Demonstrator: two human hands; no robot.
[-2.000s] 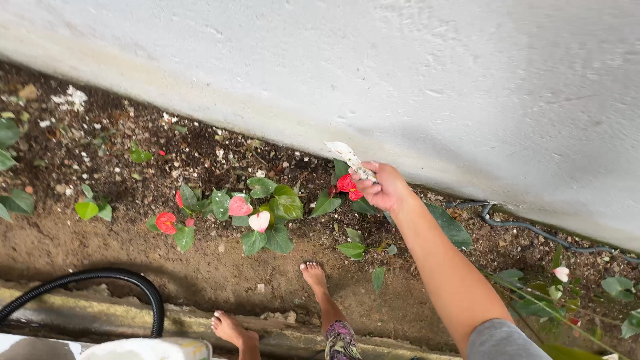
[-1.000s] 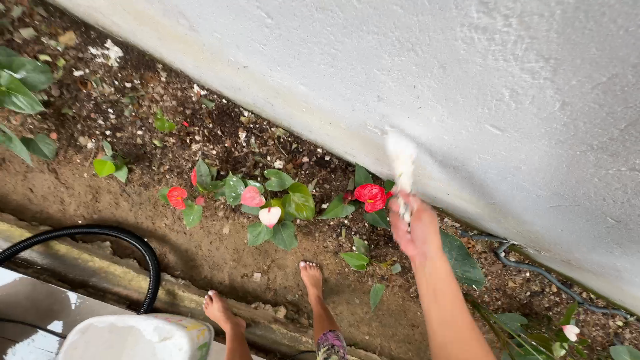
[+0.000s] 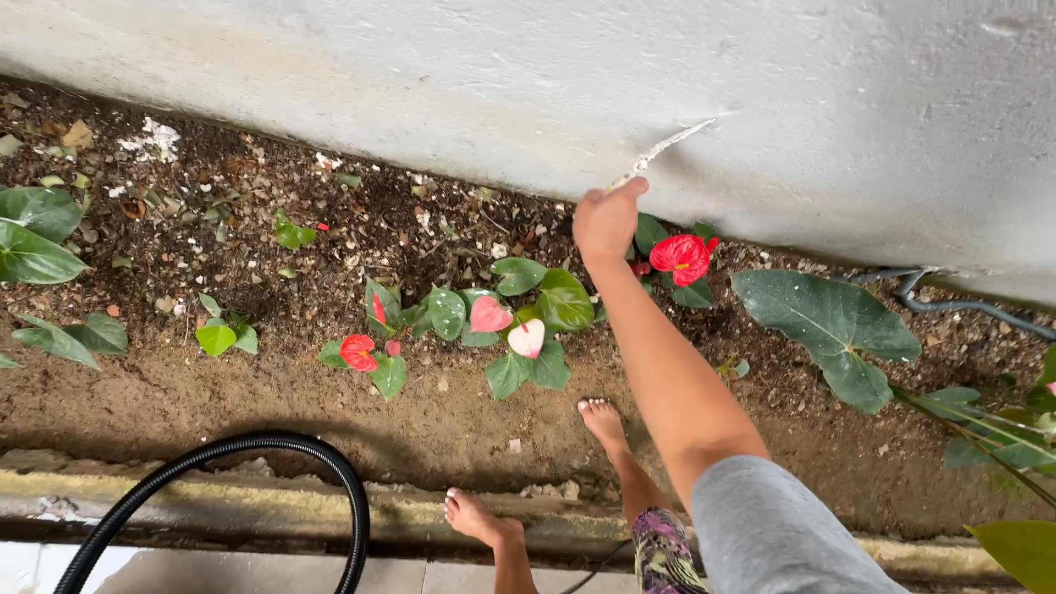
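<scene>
In the head view my right hand (image 3: 608, 221) grips a white-coated, flat-tipped paint brush (image 3: 660, 150), whose bristle end meets the white wall (image 3: 495, 91) above the soil. Its handle is mostly hidden in my fist, just left of a red anthurium flower (image 3: 681, 259). The brush's thin edge faces me, with its shadow on the wall. My left hand is out of view.
Anthurium plants with pink flowers (image 3: 491, 314) and a large dark leaf (image 3: 829, 330) grow in the soil bed. A black corrugated hose (image 3: 355, 495) arches over the concrete curb (image 3: 206, 503). A grey conduit (image 3: 973, 305) runs along the wall base at right. My bare feet are below.
The brush has turned from broad side to thin edge against the wall, and my right hand now stands left of the red flower. The white bucket at the lower left has left the view.
</scene>
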